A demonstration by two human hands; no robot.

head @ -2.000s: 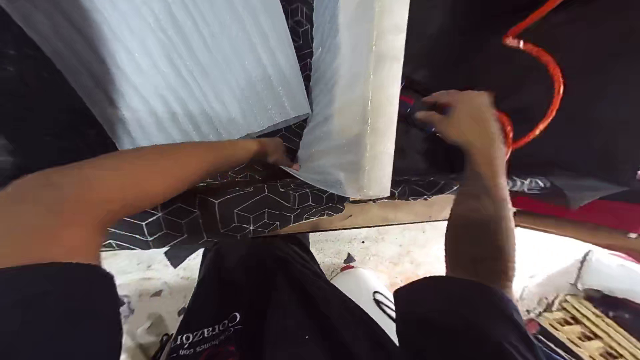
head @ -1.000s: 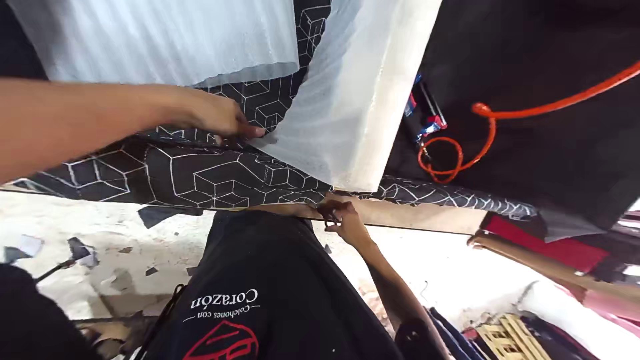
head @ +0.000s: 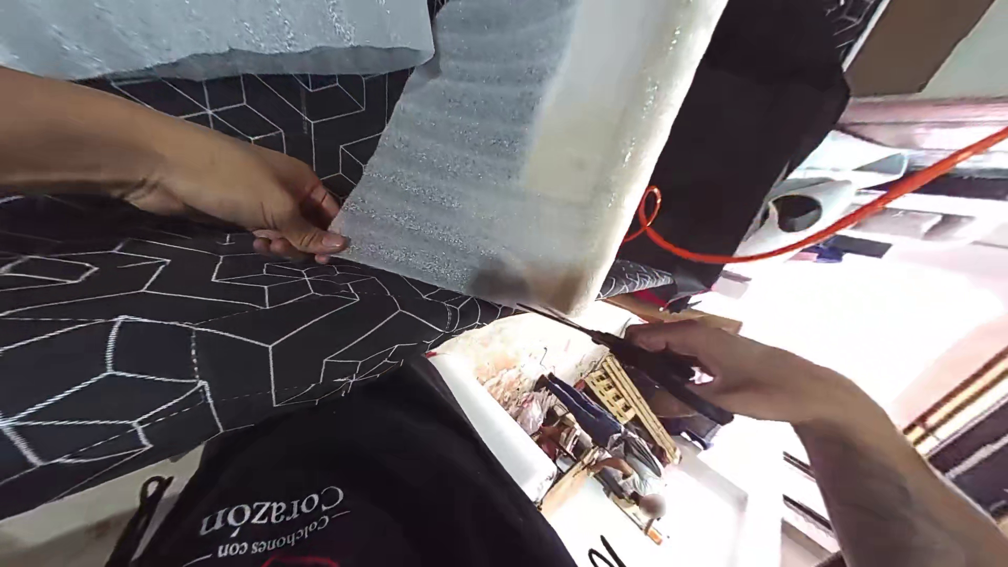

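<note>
My left hand (head: 268,201) pinches the lower left corner of a translucent white foam sheet (head: 441,189), just above black fabric with white geometric lines (head: 236,315). My right hand (head: 732,366) holds dark-handled scissors (head: 654,362). Their blades point up and left, at the sheet's lower edge; whether they touch it is hard to tell. Folded back along the sheet's right side is a pale strip (head: 622,150). Another white foam sheet (head: 213,35) lies at the upper left, over the patterned fabric.
A red coiled air hose (head: 835,228) crosses the right side, over plain black fabric (head: 732,118). White rolls (head: 811,205) stand beyond. Below are a wooden slatted piece (head: 622,394), heaped materials and another person (head: 630,480) farther off.
My right hand, empty at the fabric's edge a second ago, now holds scissors by the foam sheet. My left hand has taken the sheet's corner. The view has tilted strongly.
</note>
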